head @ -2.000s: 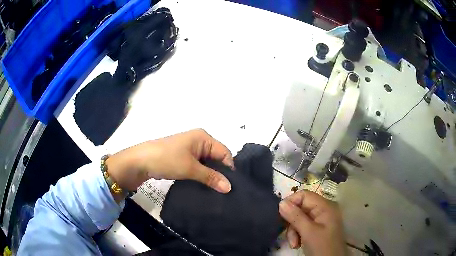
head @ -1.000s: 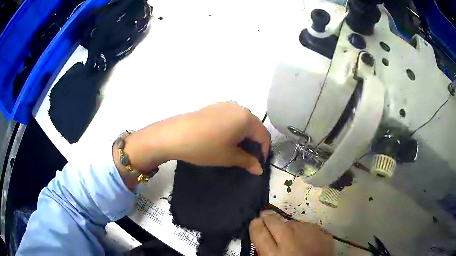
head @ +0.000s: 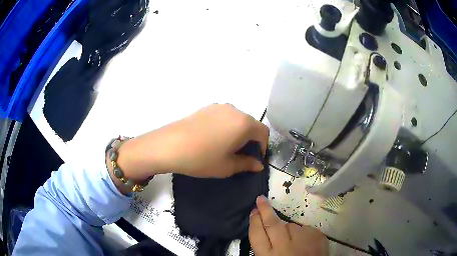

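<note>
A black fabric piece (head: pixel 215 205) with fuzzy raw edges lies flat on the white table, left of the needle area. My left hand (head: pixel 210 142) lies over its upper part and pinches its right edge between thumb and fingers. My right hand (head: pixel 283 232) holds the same edge lower down, fingertips on the fabric. A narrow black strip hangs below the piece, partly hidden by my right hand. The presser foot and needle (head: pixel 304 159) are just right of my left fingertips; whether the fabric lies under the foot cannot be told.
The white sewing machine head (head: pixel 310 95) fills the right side. Black snips (head: pixel 377 247) lie at the lower right. At the far left are a blue crate (head: pixel 37 55), a tangled black bundle (head: pixel 107 30) and a flat black panel (head: pixel 69 100). Dark lint specks lie by the needle plate.
Since two seconds ago the view has moved closer to the machine, and the fabric has been turned and brought beside the needle area. In the last second my right fingers have moved slightly up its edge.
</note>
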